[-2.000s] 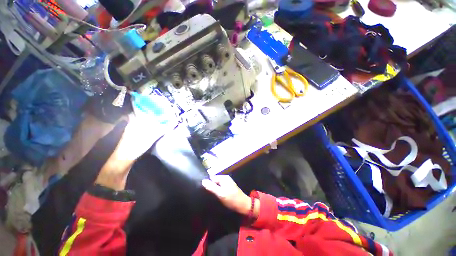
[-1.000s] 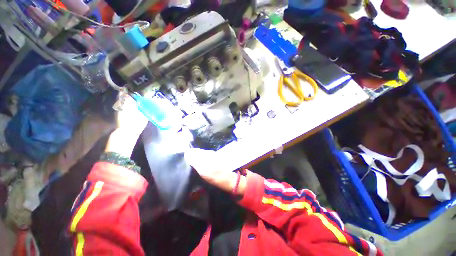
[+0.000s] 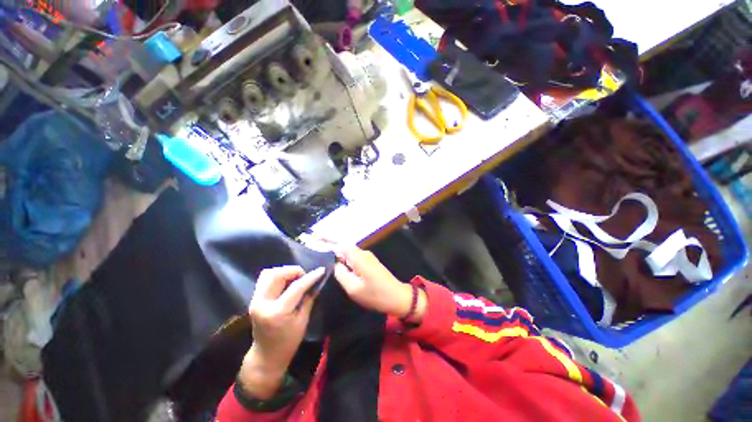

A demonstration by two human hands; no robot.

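A wide black fabric panel (image 3: 157, 288) spreads from the machine's near end down to the lower left, shining grey under the lamp. My left hand (image 3: 280, 317) pinches its edge between thumb and fingers. My right hand (image 3: 367, 280) holds the same edge just to the right, near the table's front corner. The grey-beige overlock machine (image 3: 272, 99) stands beyond the hands. Its light-blue piece (image 3: 191, 160) is on the front. The fabric's upper part lies at the needle area, whose details I cannot make out.
Yellow-handled scissors (image 3: 435, 114), a flat black object (image 3: 482, 86) and a blue strip (image 3: 402, 48) lie right of the machine. A dark fabric bundle (image 3: 536, 41) is behind them. A blue basket (image 3: 569, 301) with brown cloth stands lower right. A blue bag (image 3: 49, 189) is at left.
My left hand has left the machine front and come down and right to the fabric edge beside my right hand. The panel now spreads out at left. The view has shifted.
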